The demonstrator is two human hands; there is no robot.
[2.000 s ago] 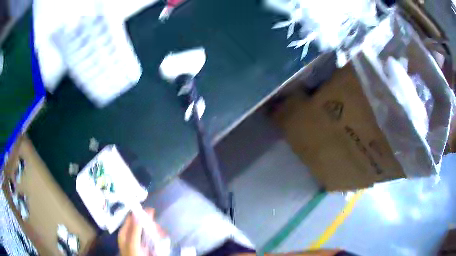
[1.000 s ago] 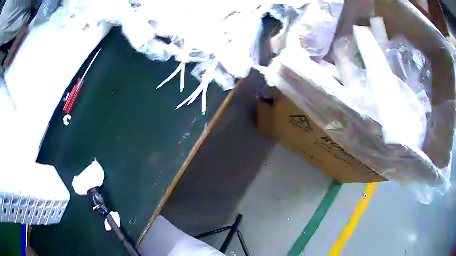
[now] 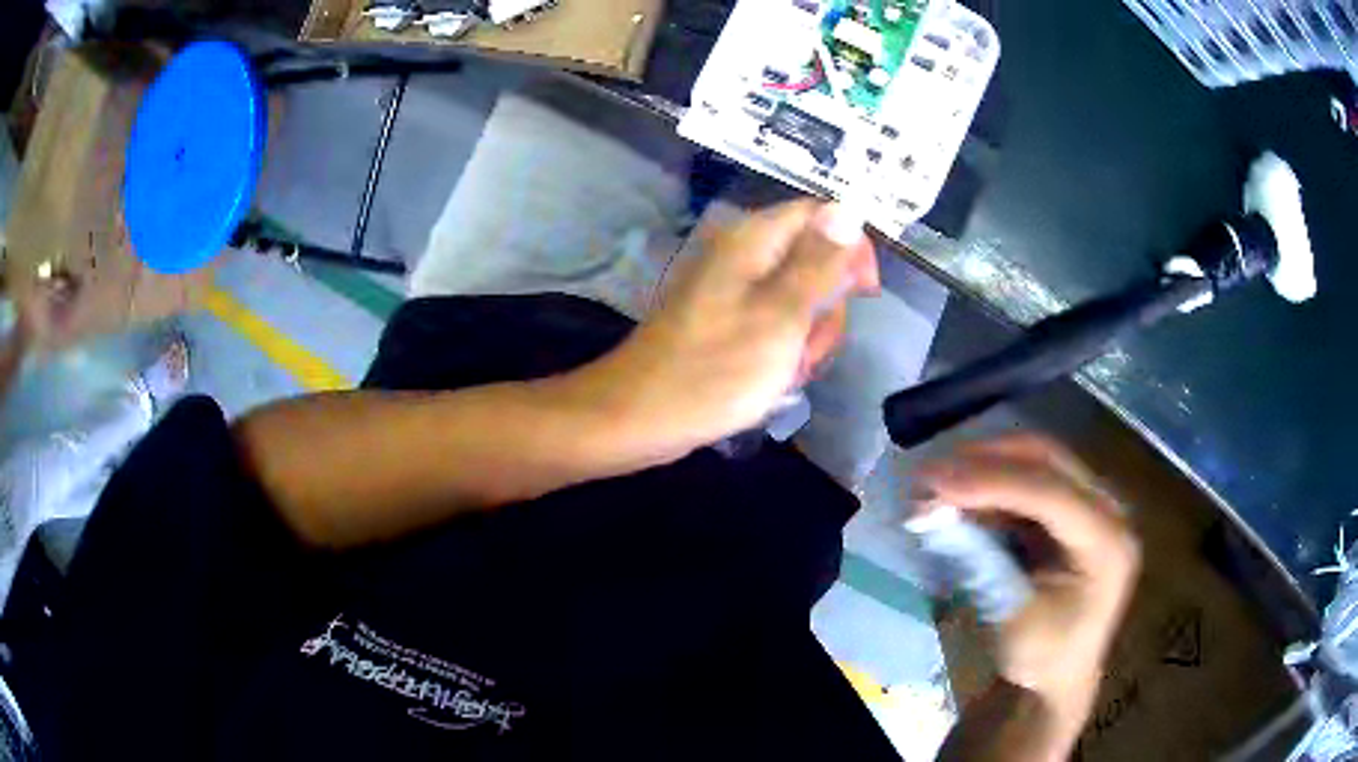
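The white housing (image 3: pixel 894 149) lies open side up at the bench edge, with a green board (image 3: pixel 871 52), thin red wires and a black part inside. My left hand (image 3: pixel 722 335) is at its near edge, fingers curled around a white cord (image 3: pixel 842 223); whitish plastic shows below the fist. My right hand (image 3: pixel 1050 551) is lower right, blurred, closed around a whitish crinkled bundle (image 3: pixel 976 566), apart from the housing. Whether the bundle joins the cord is hidden.
A black-shafted mallet (image 3: pixel 1043 357) with a white head overhangs the bench edge between my right hand and the housing. A cardboard tray (image 3: pixel 566 37) is top left of the housing. Slotted white covers (image 3: pixel 1266 30) stand top right. A blue stool (image 3: pixel 194 157) and part of a person are left.
The view has swung from the bench's right side and carton back to the housing and my lap. Both hands now show, the right with a whitish bundle.
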